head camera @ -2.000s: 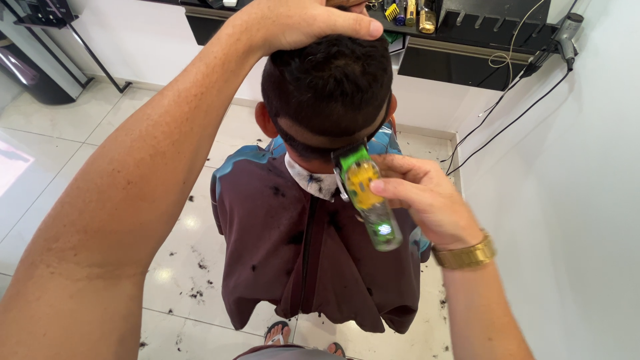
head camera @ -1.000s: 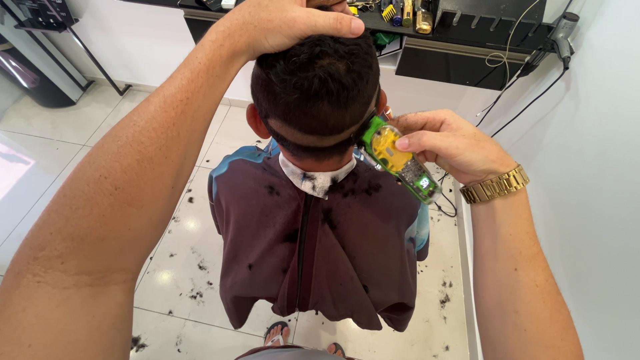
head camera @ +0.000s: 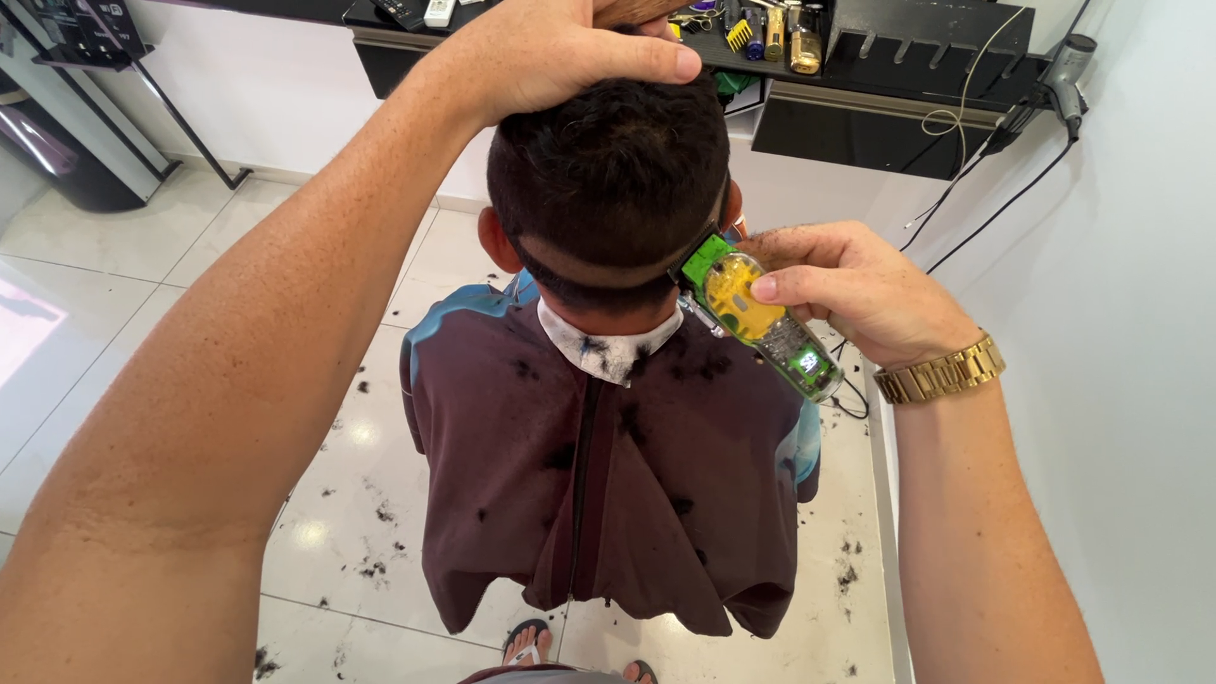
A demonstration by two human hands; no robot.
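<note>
My right hand (head camera: pixel 845 285) grips a cordless hair clipper (head camera: pixel 755 313) with a transparent green and yellow body. The clipper's blade end is at the lower right back of a seated person's head (head camera: pixel 613 180), just behind the ear. My left hand (head camera: pixel 560 57) lies over the top front of that head, its thumb stretched out on the hair; its fingertips are partly out of view. A shaved band crosses the back of the head. A white neck strip (head camera: pixel 608 350) sits above a dark maroon cape (head camera: pixel 513 427), both dotted with cut hair.
Ahead, a black counter (head camera: pixel 722 52) holds clippers, a yellow guard (head camera: pixel 739 36) and remote controls. A hair dryer (head camera: pixel 1069 76) hangs at the right wall with cords trailing down. Cut hair lies on the tiled floor (head camera: pixel 323 570). A black bin (head camera: pixel 66 152) stands at left.
Since two seconds ago, the clipper has gone from the back of the neck to the right side behind the ear, and its body slants more. My left hand stays on the head.
</note>
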